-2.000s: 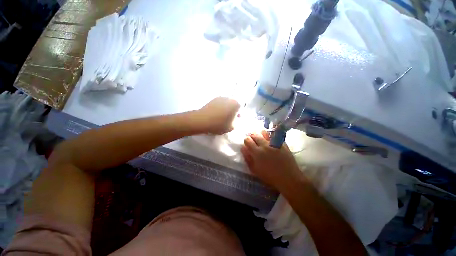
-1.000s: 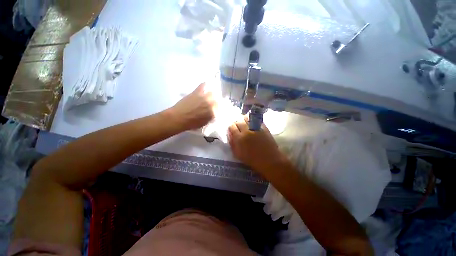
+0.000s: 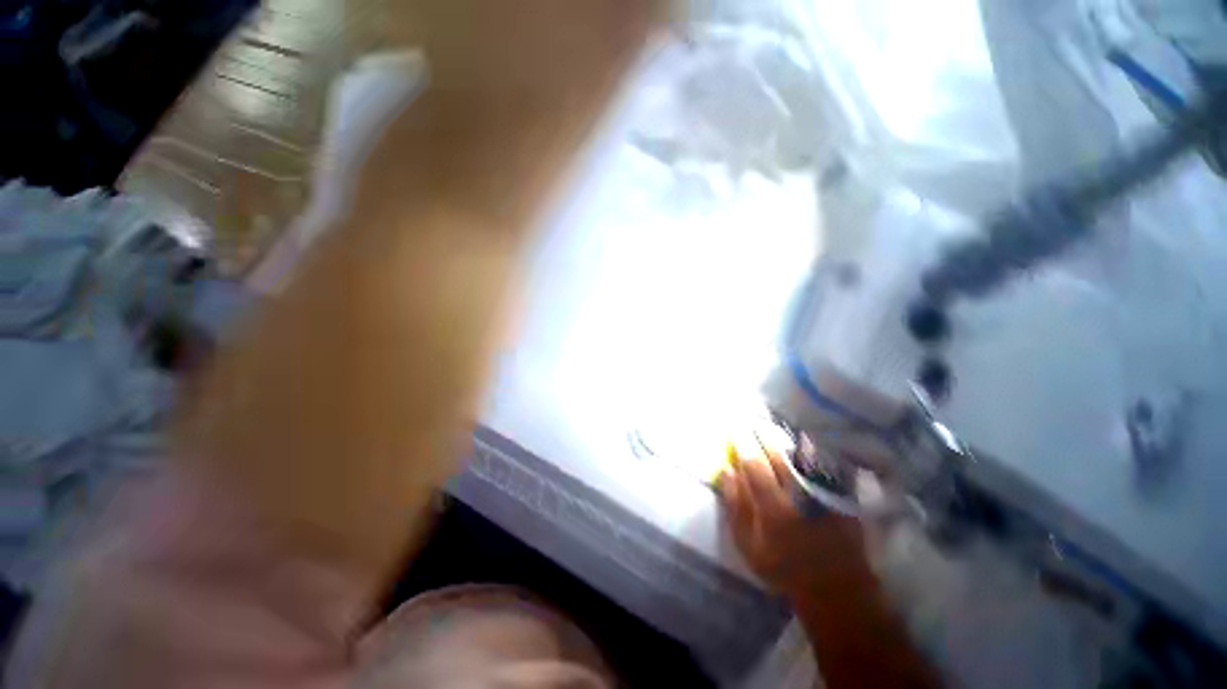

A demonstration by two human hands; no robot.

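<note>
The picture is blurred by motion. My left forearm is raised large across the left and centre and runs out at the top edge; my left hand is not in view. My right hand point(image 3: 787, 522) lies by the needle area under the machine head, fingers forward on the table; whether cloth is under or between them cannot be told. A small yellow spot point(image 3: 731, 455) shows at its fingertips. The needle area is washed out by glare. A white cloth piece point(image 3: 370, 115), partly hidden by my left arm, shows at the upper left.
The white sewing machine head point(image 3: 1063, 337) with its dark ribbed tube point(image 3: 1063, 215) fills the right. Crumpled white cloth point(image 3: 740, 101) lies behind the needle. A brown taped carton point(image 3: 222, 148) is at upper left, heaped cloth point(image 3: 54, 364) at far left. The grey ruler-marked table edge point(image 3: 606, 545) runs in front.
My left hand has left the needle area, its arm swinging up and out of the top. My right hand stays by the needle. The view has shifted and tilted, and the machine appears further right.
</note>
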